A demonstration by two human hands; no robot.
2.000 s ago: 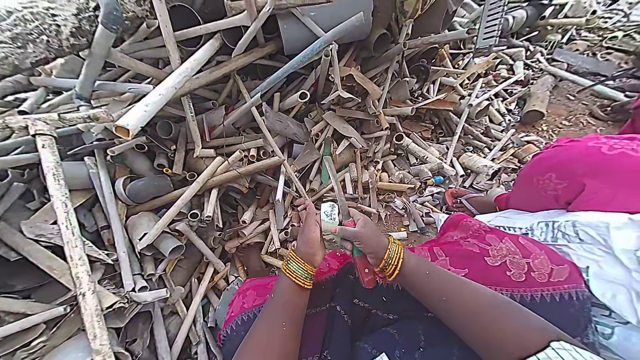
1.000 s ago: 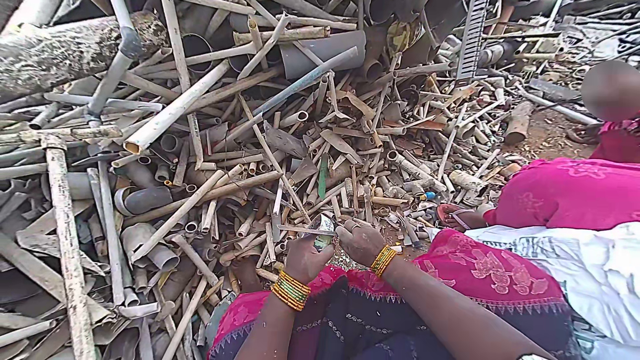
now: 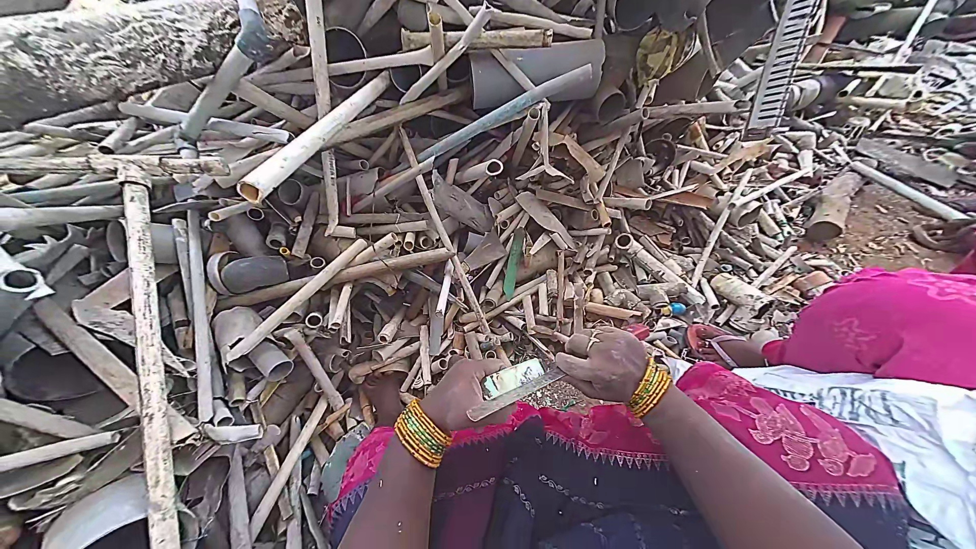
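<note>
My left hand (image 3: pixel 467 395) is closed around a short pale piece (image 3: pixel 512 378) with a greenish, marked surface, perhaps a pipe offcut; the fingers hide part of it. My right hand (image 3: pixel 606 364) grips a knife-like tool, whose flat grey blade (image 3: pixel 512 394) slants down to the left against the near side of that piece. A red end (image 3: pixel 637 332) shows just beyond the right knuckles, in line with the blade. Both hands are close together above my lap, yellow and green bangles on each wrist. Beyond them lies a heap of plastic pipe pieces (image 3: pixel 427 267).
Long pipes (image 3: pixel 149 343) stand and lean at the left. A large grey pipe (image 3: pixel 537 74) lies at the back, with a slotted strip (image 3: pixel 784 69) to its right. A person in pink clothing (image 3: pixel 877 328) sits at the right, near a white sack (image 3: pixel 854 427) bearing print.
The blade was upright, with its red handle below my right hand, two seconds ago; now it lies slanted across the pale piece. The neighbour's head has gone out of view.
</note>
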